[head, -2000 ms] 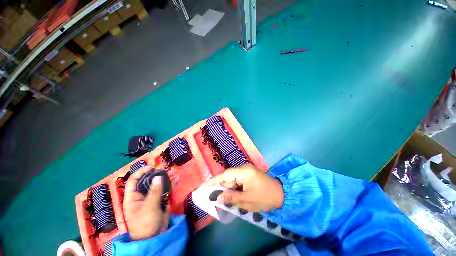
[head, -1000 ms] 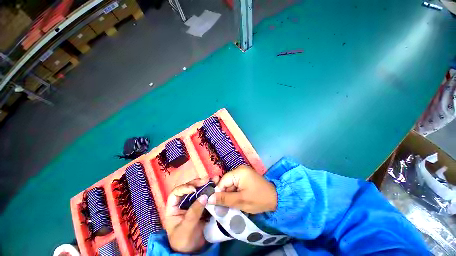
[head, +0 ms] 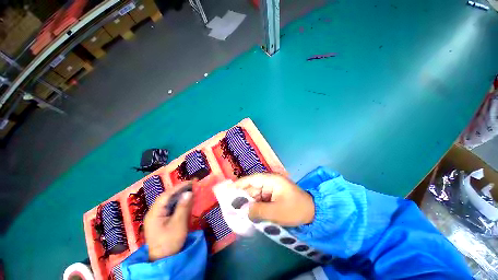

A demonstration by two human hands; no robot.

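Observation:
The orange-red tray (head: 221, 176) lies in front of me with black-and-white striped stacks of wired components (head: 113, 227) in its slots and dark leads along them. My left hand (head: 166, 227), blurred, holds a dark component (head: 177, 198) between thumb and fingers over the tray. My right hand (head: 281, 201) pinches a white liner strip (head: 225, 203) carrying round dark pads (head: 271, 230). The strip runs down to the right under my sleeve. How many parts my left hand holds cannot be told.
A small dark parts pile (head: 154, 158) lies on the green mat (head: 218, 101) beyond the tray. A white roll (head: 78, 272) is at the lower left. A metal post (head: 270, 27) stands at the far edge. An open carton (head: 418, 191) with plastic scrap is at the right.
Since one second ago my hands have moved apart, the left one leftward with the dark component. The right hand has moved slightly right with the strip, whose front end now points up and left.

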